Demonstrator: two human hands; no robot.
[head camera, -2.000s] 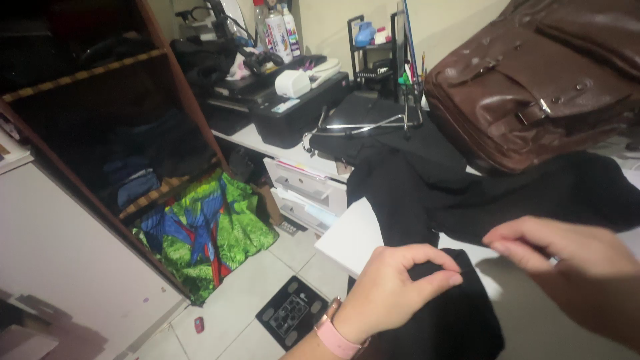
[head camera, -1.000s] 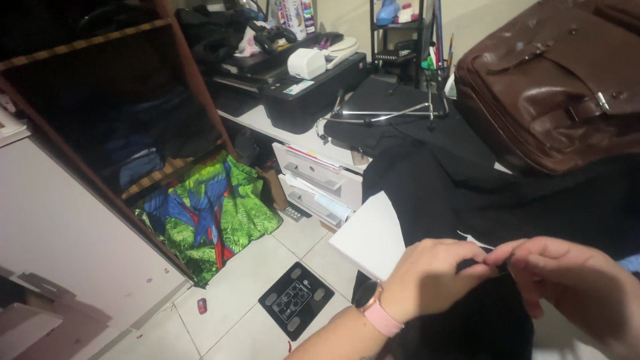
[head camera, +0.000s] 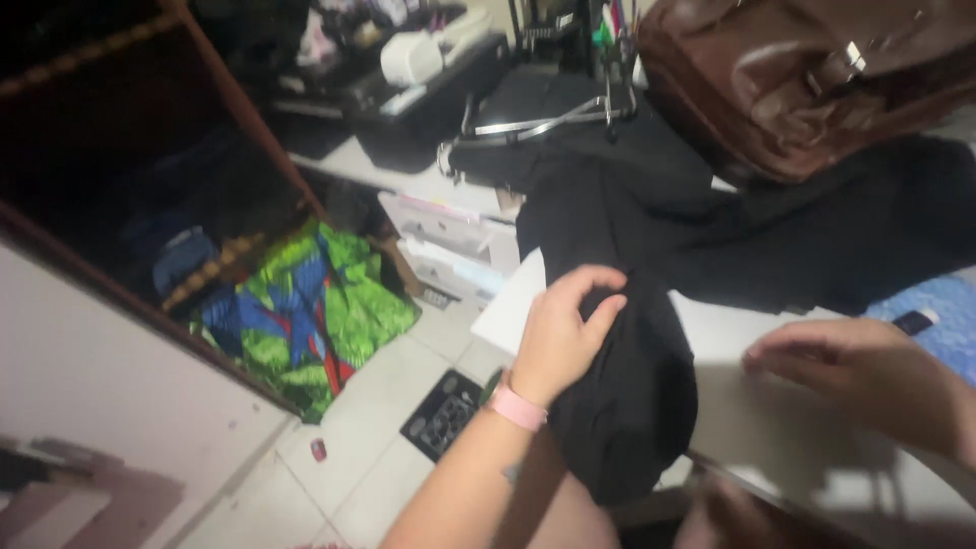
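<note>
Black cloth (head camera: 648, 221), seemingly a garment, lies across the white desk and hangs over its front edge. My left hand (head camera: 568, 328), with a pink-banded watch (head camera: 515, 404) at the wrist, is at the hanging part; its thumb and forefinger are close together on the cloth, and whether they pinch it is unclear. To the right, my right hand (head camera: 839, 366) hovers over the bare white desktop (head camera: 732, 335), fingers curled and slightly blurred, with nothing visible in them. A metal clip hanger (head camera: 541, 126) rests on the dark cloth behind.
A brown leather bag (head camera: 801, 84) stands at the back right, near a blue cloth (head camera: 938, 305). A black printer (head camera: 435, 91) sits at the back. White drawers (head camera: 457, 236), a floor scale (head camera: 442, 415), a small red object (head camera: 318, 449) and a green patterned cloth (head camera: 358, 290) are lower left.
My hands were together at the black cloth one second ago; now they are apart, with my right hand away to the right. More bare desktop shows between them.
</note>
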